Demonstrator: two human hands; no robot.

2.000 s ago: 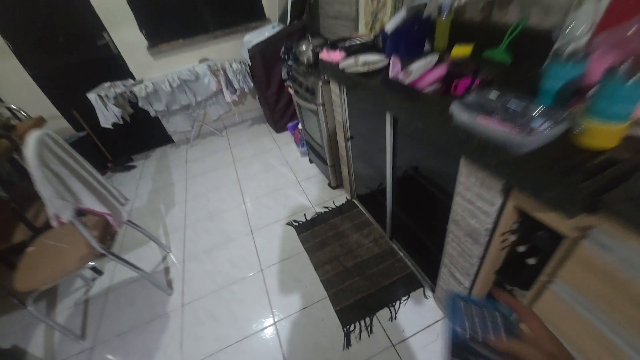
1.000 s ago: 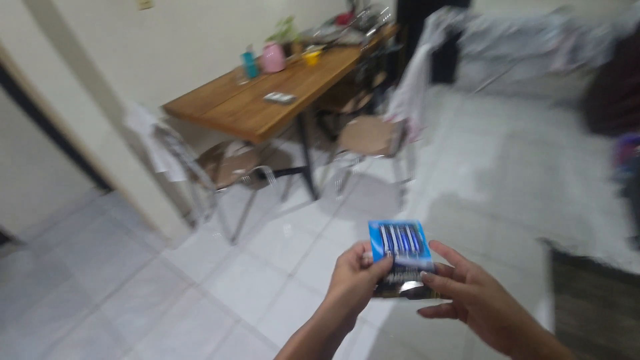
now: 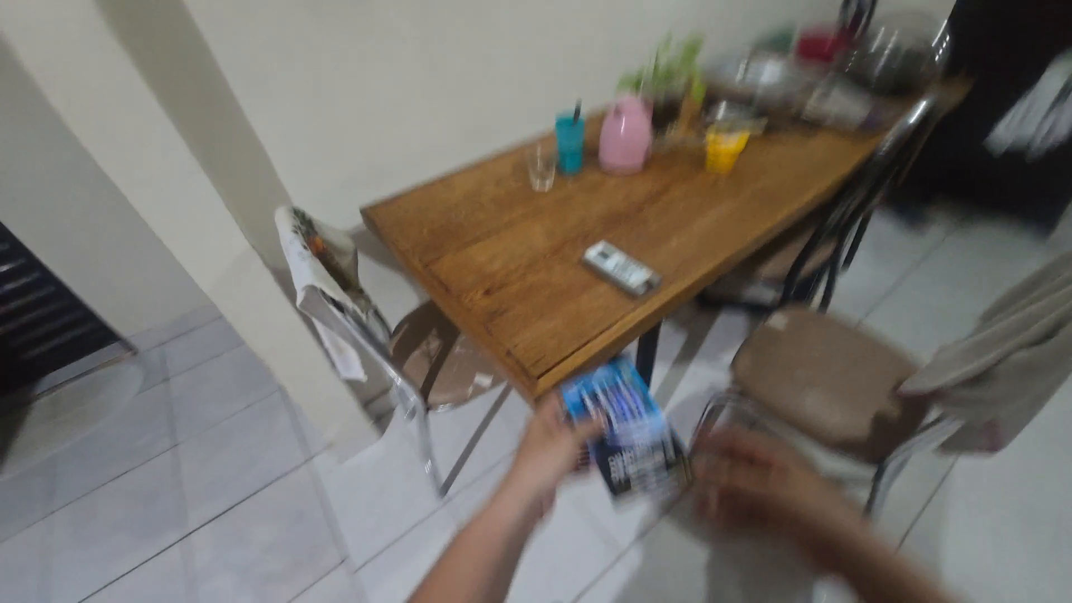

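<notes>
A blue and black printed package (image 3: 624, 427), which bears writing, is gripped at its left edge by my left hand (image 3: 548, 448). Just off its right side, my right hand (image 3: 745, 477) is badly blurred; whether it touches the package I cannot tell. Both hands are in front of the near corner of a wooden table (image 3: 502, 293). On that table lies a whitish remote-like device (image 3: 621, 268). Farther back stand a clear glass (image 3: 542, 172), a teal cup (image 3: 569, 142), a pink jug (image 3: 626, 136) and a yellow cup (image 3: 725, 149).
A chair with a printed cloth (image 3: 322, 276) over its back stands at the table's left end. Another chair (image 3: 829, 381), with cloth at its right, is on the near side. A leafy plant (image 3: 670, 71) is on the table by the wall. White tiles (image 3: 226, 502) cover the floor.
The view has swung left from the kitchen counter to the table, which is now closer. One second ago both hands were on the package; the right hand now appears at or just beyond its right side.
</notes>
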